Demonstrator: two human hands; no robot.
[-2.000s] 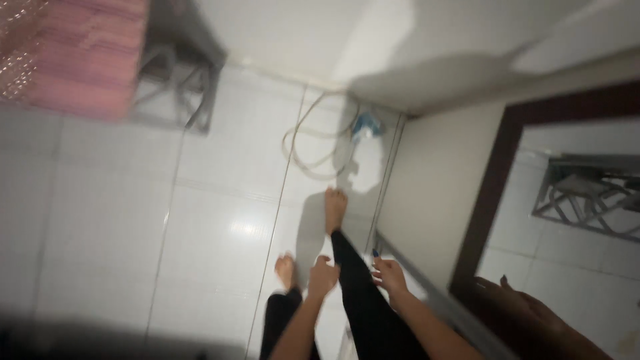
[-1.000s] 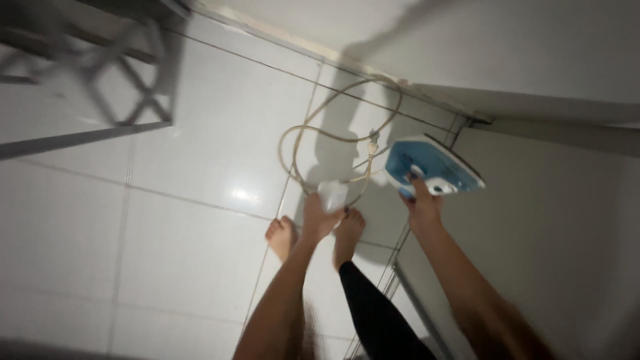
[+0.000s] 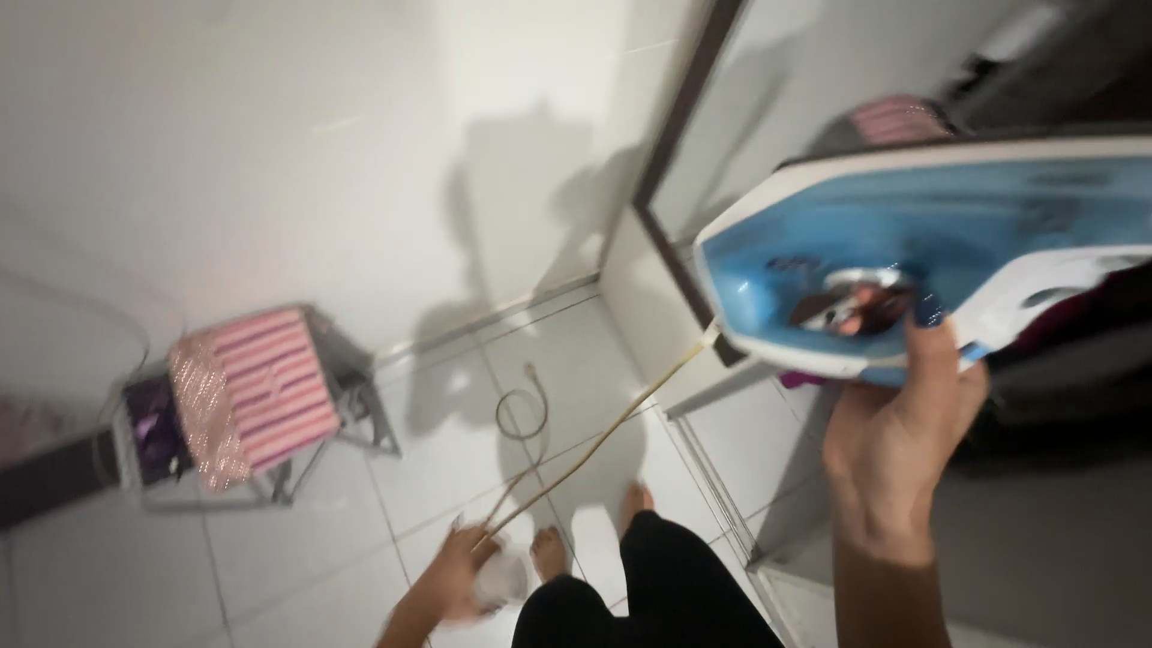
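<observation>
A blue and white clothes iron (image 3: 837, 225) is held up at the right by my right hand (image 3: 900, 432), whose thumb rests near the dial. From the iron's rear end a beige power cord (image 3: 621, 416) runs down to my left hand (image 3: 459, 571), low in the view. My left hand is closed around a translucent white cup or container (image 3: 500, 576), blurred, with the cord passing at its fingers. Another part of the cord loops above the floor tiles.
A grey folding stand with a pink striped cloth (image 3: 270, 387) is at the left against the white wall. A dark-framed mirror (image 3: 688, 180) stands at the right, behind the iron. My bare feet are on the white floor tiles (image 3: 306, 549).
The iron, low near the floor one second ago, is now raised close to the camera in my right hand. The cord has lifted with it. The view has swung strongly.
</observation>
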